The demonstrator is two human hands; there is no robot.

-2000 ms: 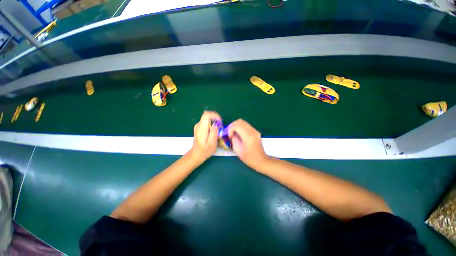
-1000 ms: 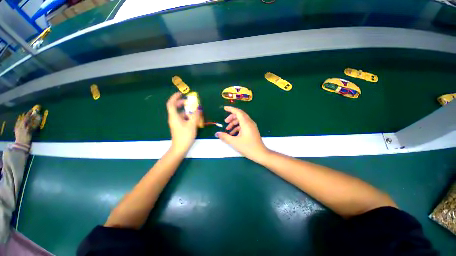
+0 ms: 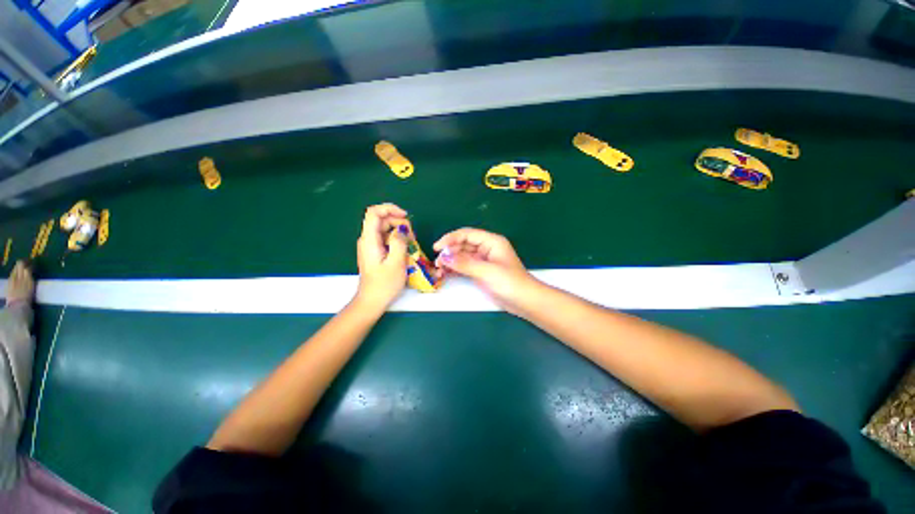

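Note:
My left hand holds a yellow car body shell with its hollow side turned towards my right hand, over the belt's near edge. Dark and reddish contents show inside the shell. My right hand is just right of the shell, thumb and fingertips pinched together at its edge; a small pale bit shows at the fingertips, perhaps a wire end, too small to tell. Beyond my hands, an opened shell lies on the green conveyor belt with wired contents showing.
Another opened shell and flat yellow base plates lie on the belt. More yellow pieces are at far left, near another person's hand. The white rail runs in front; a grey post and bag of small parts are at right.
My left hand has brought the shell nearer and turned its hollow side to my right hand, whose fingers have closed in. Belt pieces have shifted right. The other person's hand has withdrawn from the pieces.

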